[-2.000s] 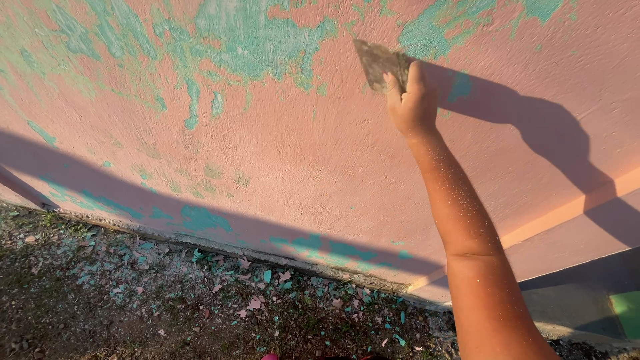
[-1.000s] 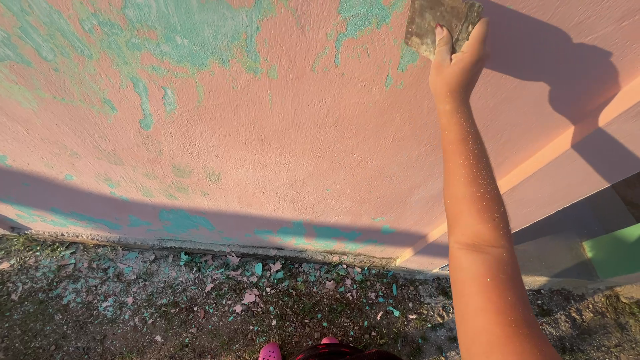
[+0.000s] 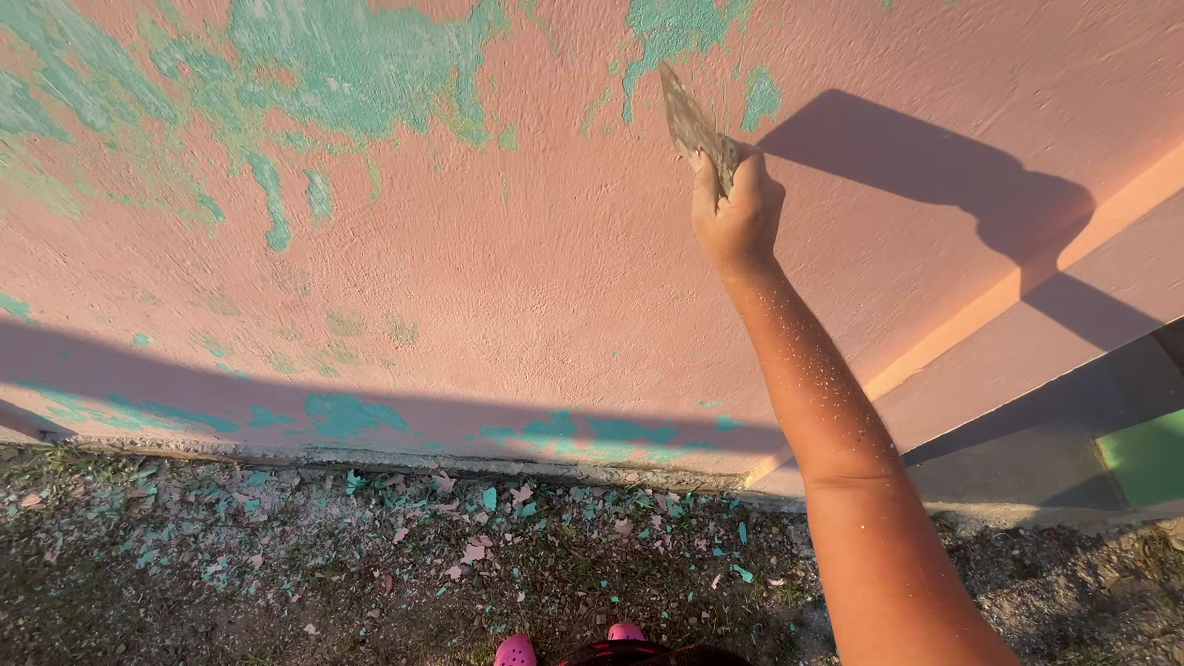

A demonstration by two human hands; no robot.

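Note:
My right hand (image 3: 740, 208) grips a flat, worn scraper blade (image 3: 694, 125), thumb on one side and fingers curled round the other. The blade points up and left against or close to the painted wall (image 3: 555, 277); contact cannot be made out. Pink paint covers much of the wall, with turquoise patches (image 3: 361, 74) where the pink has come off. One small turquoise patch (image 3: 761, 97) lies just right of the blade. Pale specks dot my right forearm. My left hand is not in view.
Pink and turquoise paint flakes (image 3: 474, 552) litter the soil along the wall's foot. A pink ledge (image 3: 1017, 324) projects at the right, beside a green panel (image 3: 1147, 462). Pink clogs (image 3: 515, 650) show at the bottom edge.
The blade in my right hand has turned from a broad face to a narrow, slanted one. The view has shifted between frames.

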